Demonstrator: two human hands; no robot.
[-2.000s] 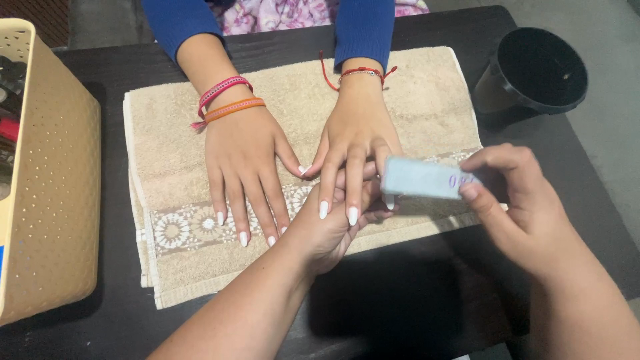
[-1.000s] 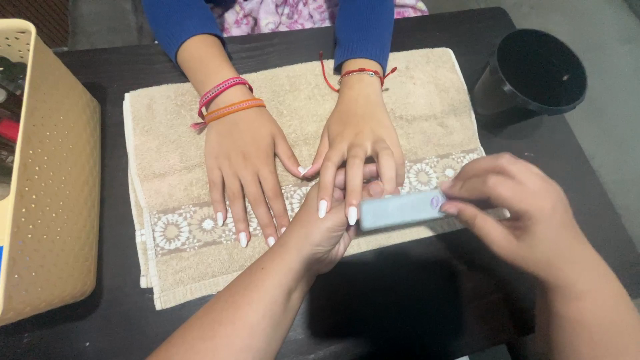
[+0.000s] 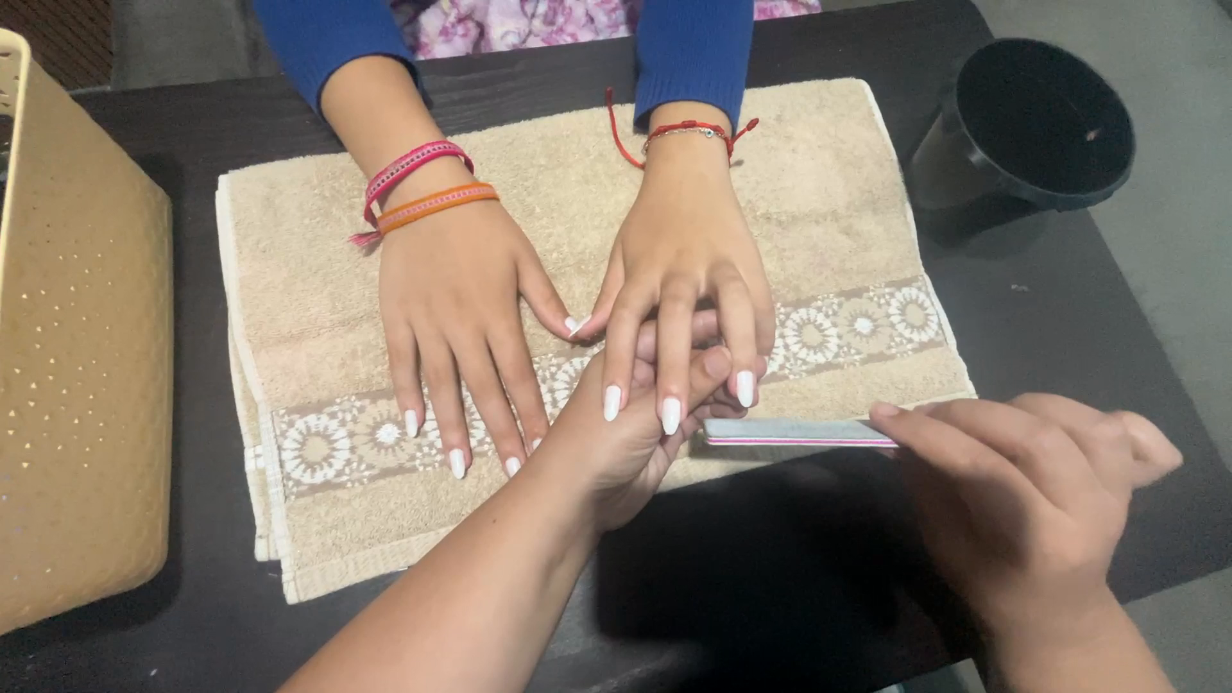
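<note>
My left hand [image 3: 630,423] lies palm up under the fingers of the other person's hand [image 3: 688,260], the one with the red string bracelet [image 3: 695,128]; my thumb rests against those fingers. My right hand [image 3: 1030,481] grips one end of a nail file [image 3: 799,432], grey on its face with a pink line along the edge. The file's free end is just right of the long white nails, close to my left fingertips. The person's other hand [image 3: 462,308], with a pink and an orange woven bracelet, lies flat on the beige towel [image 3: 539,231].
The folded towel with a white flower band lies on a dark wooden table [image 3: 1039,308]. A perforated beige plastic basket [image 3: 87,366] stands at the left edge. A black plastic container [image 3: 962,154] is at the upper right.
My right hand has moved down and right with the file, whose broad face showed before and whose narrow edge shows now. My left hand has stayed under the person's fingers.
</note>
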